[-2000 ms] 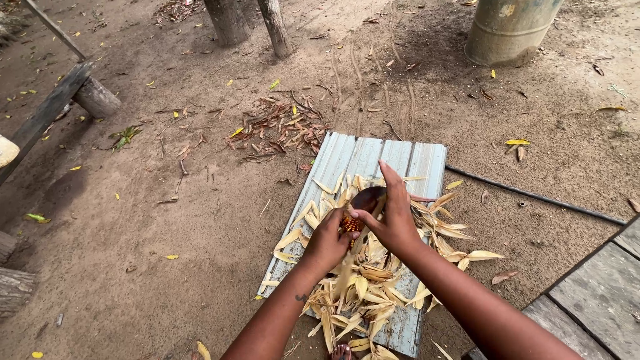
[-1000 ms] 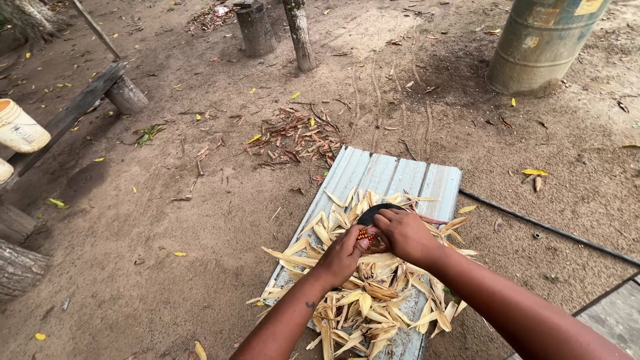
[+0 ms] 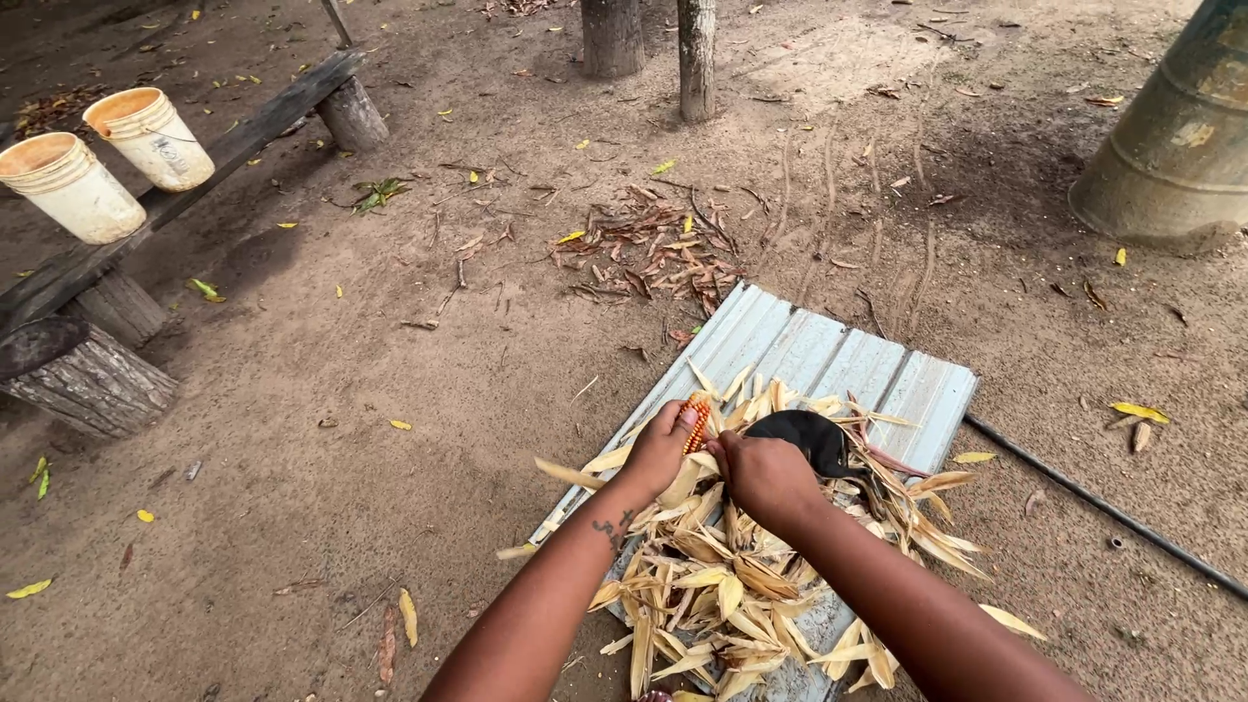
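An ear of corn with orange-red kernels [image 3: 696, 423] is gripped upright in my left hand [image 3: 658, 450]. Pale dry husk hangs from its lower end, and my right hand [image 3: 770, 478] closes its fingers on that husk. Below and around both hands, loose corn husks [image 3: 721, 585] cover much of a corrugated metal sheet [image 3: 863, 366] on the ground. A dark, rounded object [image 3: 804, 437] lies on the sheet just beyond my right hand, partly hidden by it; I cannot tell what it is.
At the left, white plastic buckets [image 3: 73, 190] stand on a wooden plank bench [image 3: 244, 136] beside a log stump [image 3: 88, 380]. A metal drum [image 3: 1170, 146] is at the upper right. A black pipe [image 3: 1102, 497] runs from the sheet. Dry leaves [image 3: 663, 244] lie beyond it.
The corn, earlier largely covered by my hands, now shows above my left fingers. My right hand has drawn back from the dark object. The view has shifted left, bringing in the buckets.
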